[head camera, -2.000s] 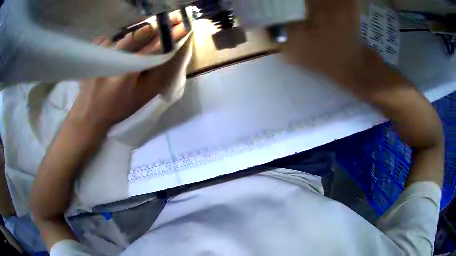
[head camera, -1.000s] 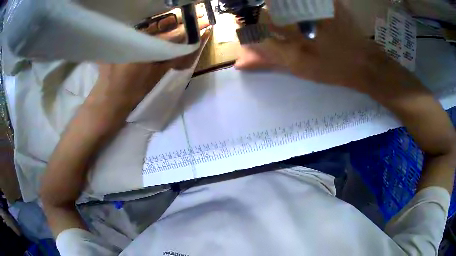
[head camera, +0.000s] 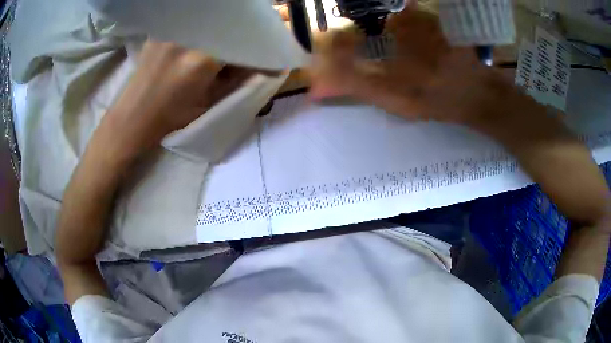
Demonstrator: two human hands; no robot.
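A cream garment [head camera: 171,208] lies in a pile on the left of the white table, and its edge runs up towards the lit needle area. My left hand [head camera: 181,80] grips the cloth left of the needle; its fingertips are partly hidden by a raised pale fold. My right hand [head camera: 402,74] is blurred, at the right of the needle area, with its fingers bent towards the cloth edge; whether it holds anything cannot be told. The dark presser foot and needle parts [head camera: 320,15] show at the top by the bright light.
White label strips [head camera: 544,67] with dark print lie right of my right hand. A printed ruler [head camera: 362,191] runs along the front of the white table. A blue lattice crate [head camera: 522,248] is below the table at the right. The wearer's white shirt fills the bottom.
My right hand has come left from the machine's right side to beside the needle area. My left hand has drawn back a little from under the needle with the cloth. The view has shifted slightly.
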